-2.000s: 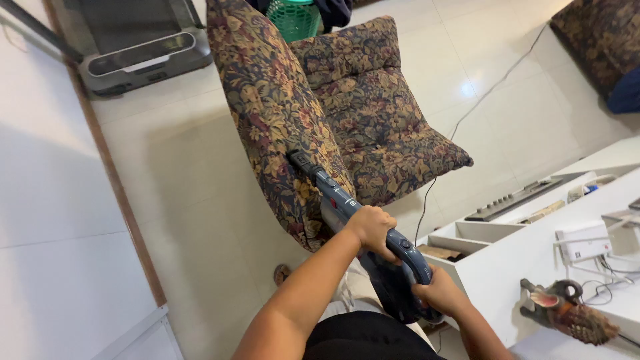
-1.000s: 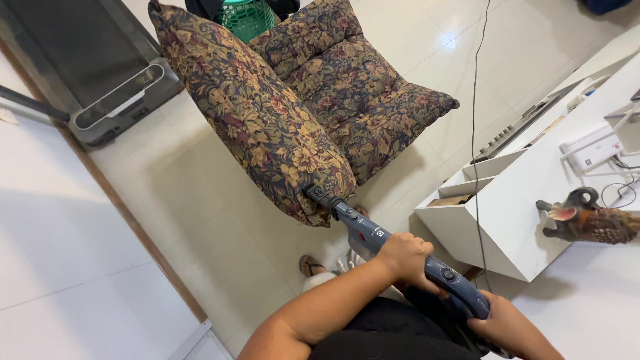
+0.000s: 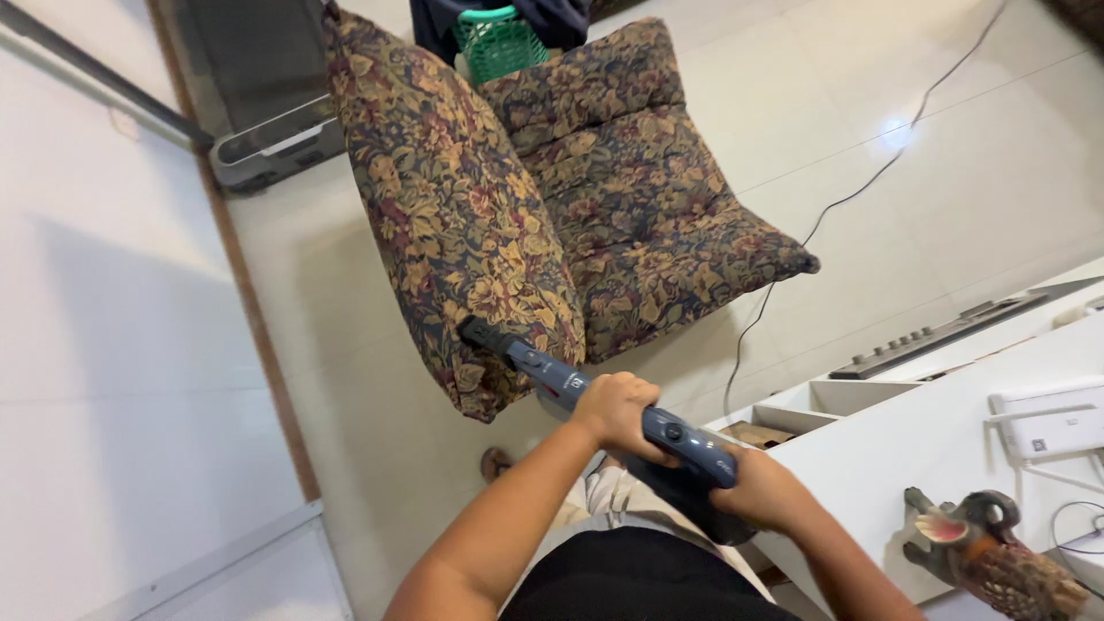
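Observation:
A dark blue handheld vacuum cleaner (image 3: 552, 377) slants across my body. My left hand (image 3: 618, 414) is wrapped round its middle, and my right hand (image 3: 759, 490) grips the rear end by the handle. The black brush nozzle (image 3: 485, 335) rests on the lower part of a floral-patterned cushion (image 3: 457, 207), the left, thicker section of a folding floor seat. Its flatter floral section (image 3: 638, 190) lies to the right, touching it.
A treadmill (image 3: 276, 142) stands at upper left beside a white wall (image 3: 112, 328). A green plastic basket (image 3: 500, 43) is behind the seat. A thin cable (image 3: 849, 197) crosses the tiled floor. At right, a white cabinet (image 3: 871, 448) bears a router (image 3: 1048, 423) and an animal figurine (image 3: 992, 552).
The nozzle has moved from the cushion's near right corner, where it was one second ago, to the left along its lower part. Both hands keep their hold on the vacuum.

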